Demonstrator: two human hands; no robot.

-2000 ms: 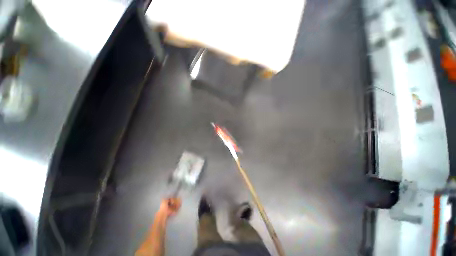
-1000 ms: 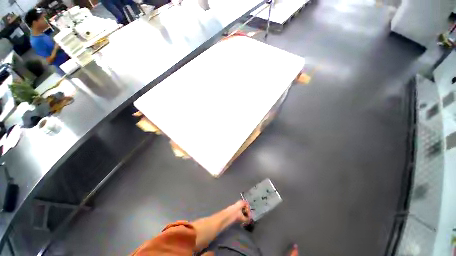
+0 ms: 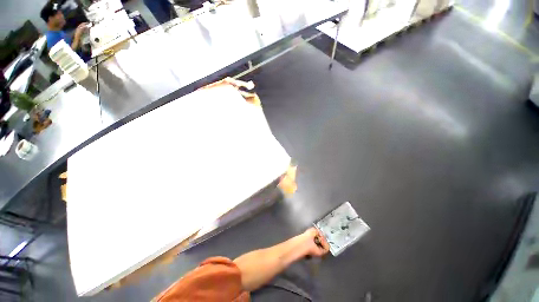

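Observation:
My left hand (image 3: 316,242) is closed around the handle of the long-handled dustpan, just left of its pan. The square silver-grey dustpan (image 3: 343,229) is low over or on the floor, with small dark scraps in it; I cannot tell whether it touches the floor. Most of its handle is hidden by my hand. My right hand is not in view. The broom is not clearly in view; a small blurred tip shows at the bottom edge.
A covered stack (image 3: 171,177) with a white top and brown paper edges stands close on the left. Behind it runs a long steel table (image 3: 171,56). A loaded pallet (image 3: 384,35) stands at the back. A person (image 3: 56,29) in blue is far left.
The view has moved forward along the covered stack, which now lies lower and further left. My left hand and the dustpan appear further right. The broom and its stick, seen earlier, have left the view.

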